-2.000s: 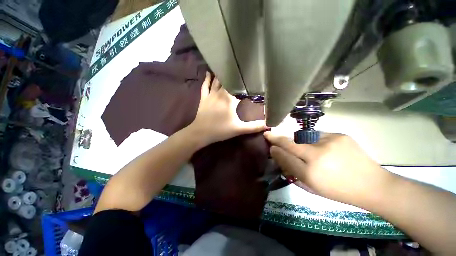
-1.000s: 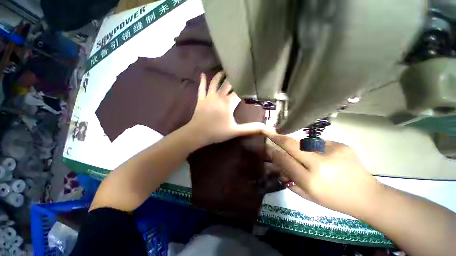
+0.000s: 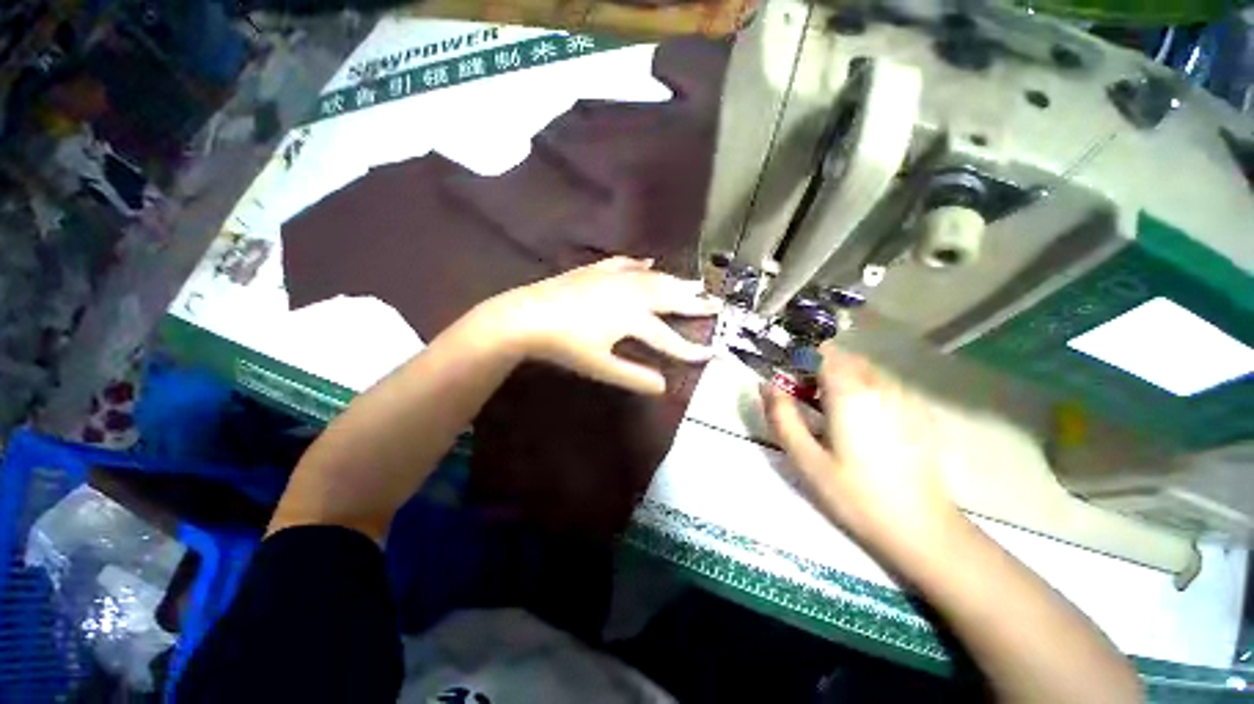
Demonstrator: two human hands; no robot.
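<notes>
Dark brown garment panels (image 3: 413,227) lie on the white table left of the needle, with a part hanging over the front edge. My left hand (image 3: 605,323) lies flat on the cloth with fingers spread, its fingertips beside the presser foot (image 3: 729,323). My right hand (image 3: 860,426) is right of the foot, fingers closed on the red-handled thread snips (image 3: 795,385). The snips' blades point toward the foot and the cloth edge. Whether the blades touch a thread cannot be seen.
The sewing machine head (image 3: 825,151) stands over the work, with a green panel and white rectangle at right. A blue basket (image 3: 206,578) holding a clear plastic bag (image 3: 103,578) is at lower left. The table edge (image 3: 770,591) curves along the front.
The view has shifted, showing more of the machine head. My right hand has moved off the cloth, and the snips now point at the foot. My left fingers are spread on the cloth.
</notes>
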